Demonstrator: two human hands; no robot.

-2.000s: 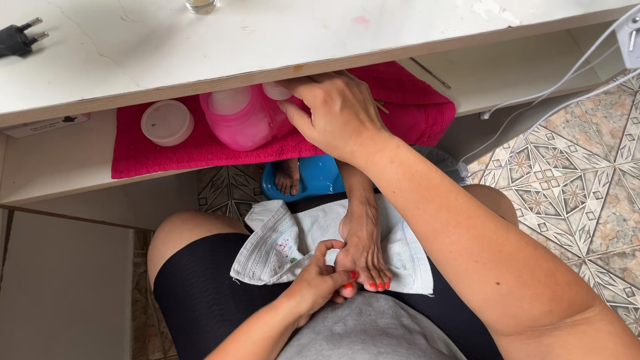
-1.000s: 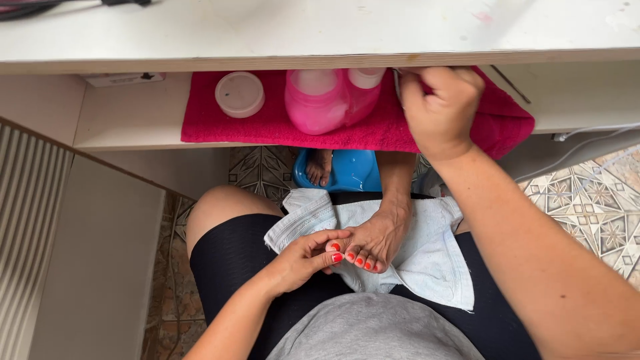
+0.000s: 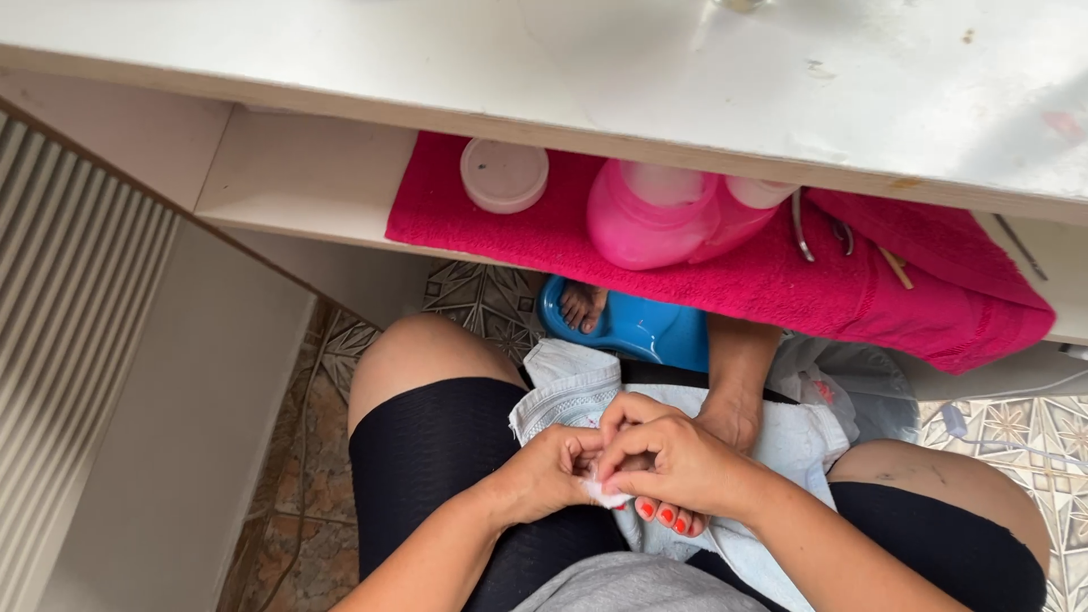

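Observation:
My right hand (image 3: 671,459) and my left hand (image 3: 557,472) meet over another person's foot (image 3: 729,416), whose toenails are painted red-orange. Between my fingertips is a small piece of white cotton or similar soft material (image 3: 608,490), pinched by my right hand; my left fingers meet it from the other side and partly hide the big toe. Under the foot lies a light blue towel (image 3: 578,382) across my lap. On the shelf above, a pink towel (image 3: 705,297) holds a pink plastic container (image 3: 654,221), a round white lid or jar (image 3: 504,176) and metal tools (image 3: 801,228).
A white tabletop (image 3: 544,68) overhangs the shelf (image 3: 297,178). Below, the person's other foot (image 3: 583,306) rests at a blue basin (image 3: 650,327). A clear plastic bag (image 3: 875,387) is beside the raised leg. A thin wooden stick (image 3: 897,268) lies on the pink towel, and a cable runs at right.
My right hand has moved from the shelf down to the foot, beside my left hand, and white material now shows between the fingers. The view has shifted and tilted.

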